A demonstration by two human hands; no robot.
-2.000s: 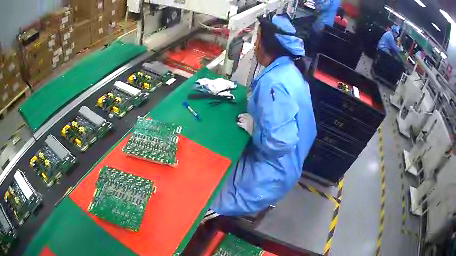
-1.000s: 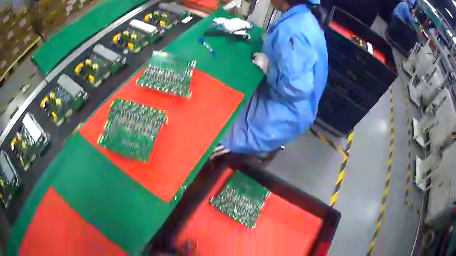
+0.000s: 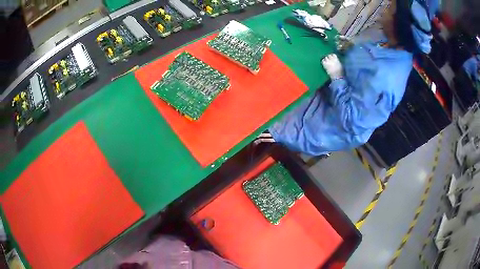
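Neither of my hands can be made out. A blurred greyish-purple cloth (image 3: 176,255), perhaps my own clothing, shows at the bottom edge. Nearest in front of me, a black bin lined in red (image 3: 345,239) holds a green circuit board (image 3: 273,193) lying flat near its far side. A bare-looking red mat (image 3: 68,199) lies on the green bench covering (image 3: 129,142) at the left. A second red mat (image 3: 247,113) further along carries two green circuit boards, one nearer (image 3: 190,85) and one farther (image 3: 239,45) that overhangs the mat's edge.
A dark conveyor (image 3: 29,142) along the bench's far side bears a row of power boards (image 3: 123,40). A person in a blue smock (image 3: 352,105) sits at the right, a gloved hand on the bench. A blue pen (image 3: 285,32), white cloth-like item (image 3: 311,21) and stacked black bins (image 3: 408,128) are beyond.
The view has swung down and left, so the scene sits further up and right. The near red mat and more of the bin now show. The cloth has appeared at the bottom.
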